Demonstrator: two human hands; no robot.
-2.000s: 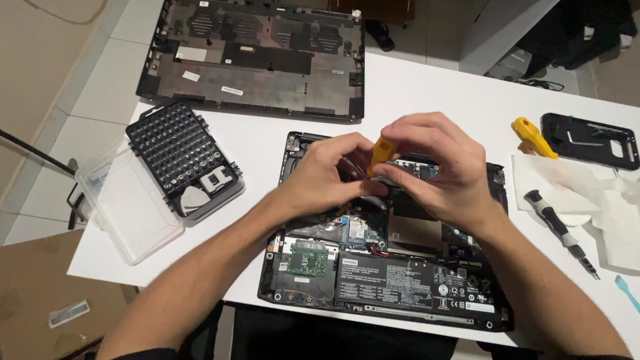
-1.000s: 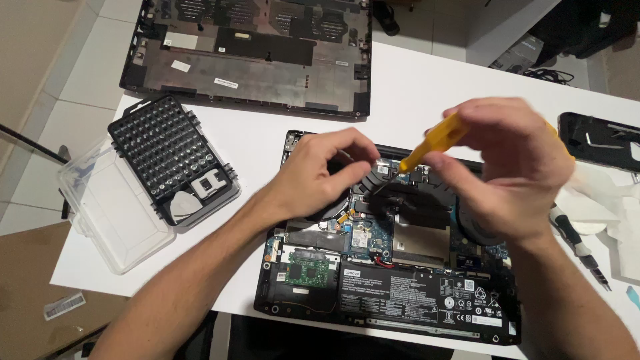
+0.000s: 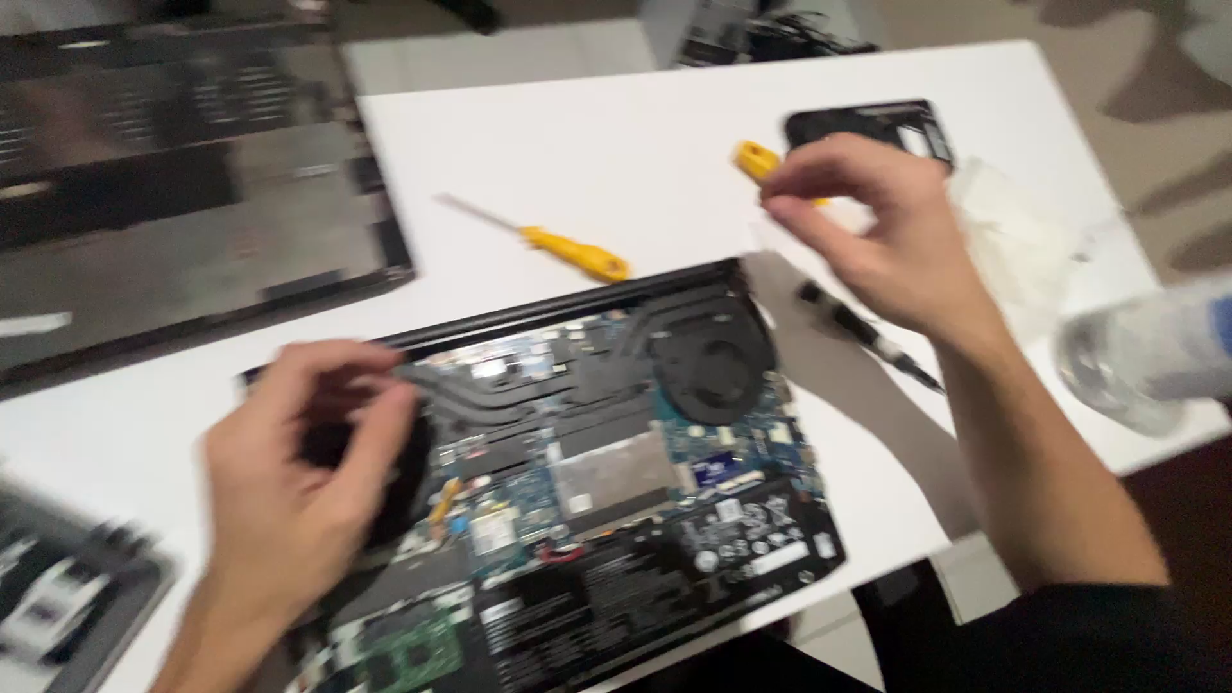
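An opened laptop base (image 3: 616, 472) lies on the white table, its battery, heat pipes and right cooling fan (image 3: 714, 361) exposed. Over its left fan my left hand (image 3: 298, 462) hovers with curled fingers; whether it pinches something small cannot be told. My right hand (image 3: 876, 231) is raised beyond the laptop's right corner, thumb and forefinger close together beside a yellow handle (image 3: 757, 161); blur hides whether they touch it. A yellow-handled screwdriver (image 3: 576, 254) rests on the table behind the laptop. Below my right hand lies a black and grey screwdriver (image 3: 871, 337).
The laptop's bottom cover (image 3: 192, 202) lies at the upper left. A bit case (image 3: 72, 597) sits at the lower left edge. A black phone-like case (image 3: 866, 125), crumpled white paper (image 3: 1020, 241) and a clear plastic bottle (image 3: 1145, 356) are on the right.
The yellow screwdriver, earlier in my right hand over the laptop, now lies behind it. My right hand has moved off to the right. The view has swung right and closer.
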